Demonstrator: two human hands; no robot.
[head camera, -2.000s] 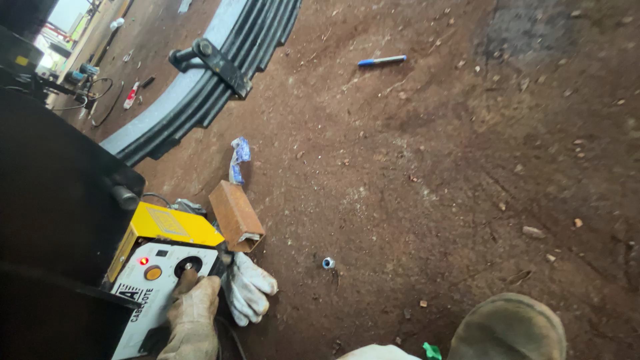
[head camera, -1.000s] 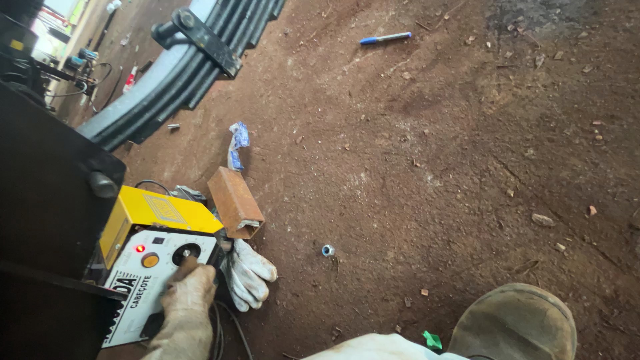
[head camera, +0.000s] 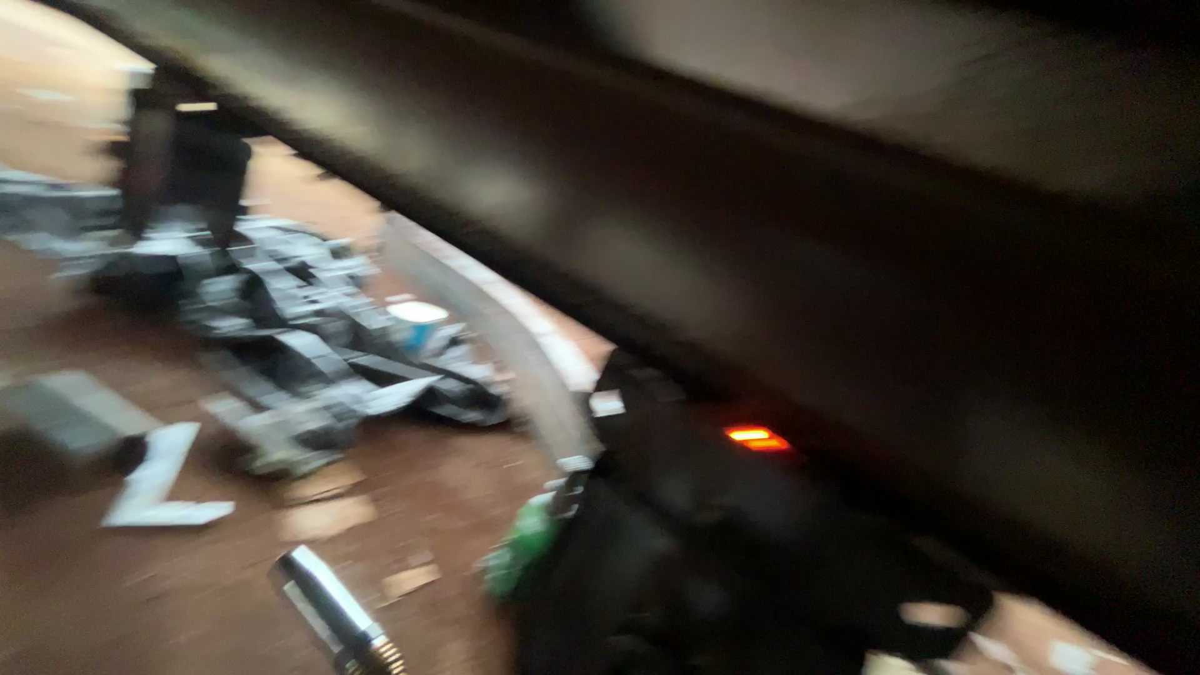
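Neither of my hands shows in the blurred head view. A large dark beam (head camera: 581, 225), seemingly metal, crosses from upper left to lower right. Beneath it is a dark object (head camera: 712, 562) whose form I cannot make out, with a glowing orange-red light (head camera: 757, 438) near its top. At the bottom, left of centre, lies a shiny metal cylinder (head camera: 328, 600) with a ridged brass-coloured end.
Crumpled grey and black material (head camera: 291, 319) lies on the brown ground, with a white and blue container (head camera: 417, 323) beside it. A green object (head camera: 525, 548), a white angled piece (head camera: 164, 478), a grey block (head camera: 75, 412) and flat tan scraps (head camera: 328, 516) are nearby.
The view has swung far to another area. The hand at the yellow machine's dial, the boot and the leaf spring in the earlier frames are out of sight.
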